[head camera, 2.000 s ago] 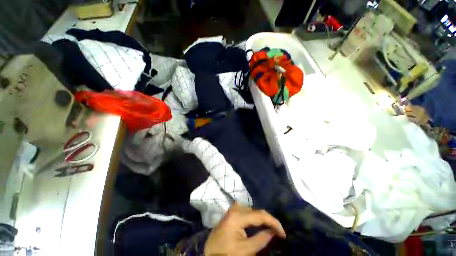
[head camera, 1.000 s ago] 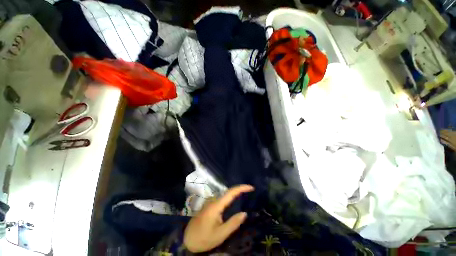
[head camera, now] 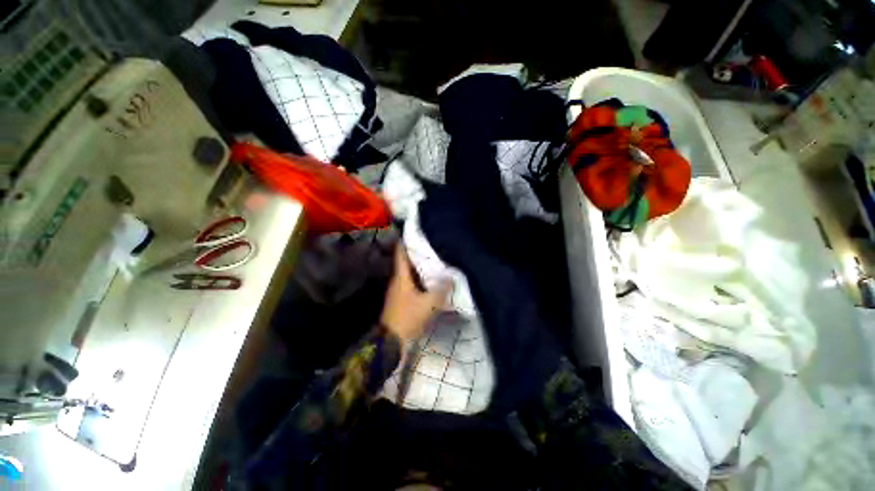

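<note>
A navy garment piece (head camera: 480, 259) with white checked fabric (head camera: 446, 369) along its left side lies stretched over my lap, its white end pointing ahead. My left hand (head camera: 414, 302) is on the left edge of the checked part, with one finger pointing ahead. It is blurred, and whether it grips the cloth cannot be told. My right hand is not visible; only my dark patterned right sleeve shows at the lower right, beside the navy cloth.
Left table (head camera: 216, 336) carries a sewing machine (head camera: 125, 144), red-handled shears (head camera: 224, 254), snips (head camera: 206, 282) and a red plastic bag (head camera: 321, 192). Navy and checked bundles (head camera: 307, 96) lie ahead. The right white-edged table (head camera: 587, 259) holds an orange-red pouch (head camera: 628, 168) and white fabric (head camera: 729, 273).
My left hand has moved forward onto the checked edge. The checked side of the piece now shows more widely, and its white end reaches further ahead. The view has shifted left.
</note>
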